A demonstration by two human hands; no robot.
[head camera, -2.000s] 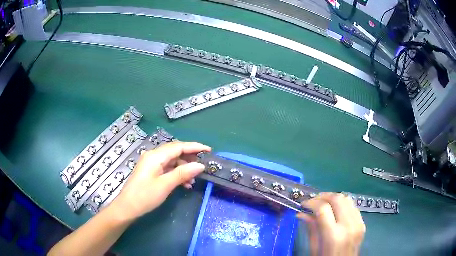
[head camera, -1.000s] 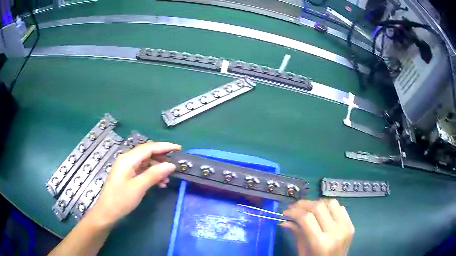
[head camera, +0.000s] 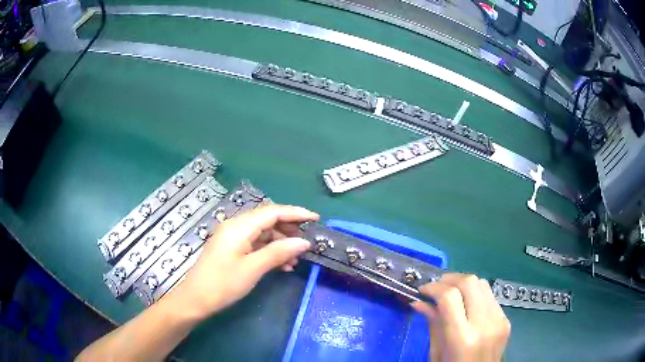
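Observation:
My left hand (head camera: 244, 258) grips the left end of a dark fixture bar (head camera: 368, 263) between thumb and fingers. The bar is held over the back part of a blue tray (head camera: 350, 325) and carries a row of small round metal components with brownish centres. My right hand (head camera: 467, 311) holds thin silvery tweezers (head camera: 392, 285) near the bar's right end. The tweezer tips lie along the bar's front side, close to its middle components. Whether the tips hold a part is too small to tell. The right fingers cover the bar's far end.
Three fixture bars (head camera: 166, 233) lie side by side at left. Another bar (head camera: 385, 164) lies askew below the metal guide rail (head camera: 177, 60), which carries two dark bars (head camera: 315, 85). A short bar (head camera: 532, 295) lies right of my right hand. A grey machine (head camera: 622, 152) stands at right.
The tweezers, lower and clear of the bar one second ago, are back against it. The loose bar below the rail now lies further right, nearer the rail's right-hand dark bar. The camera view has shifted.

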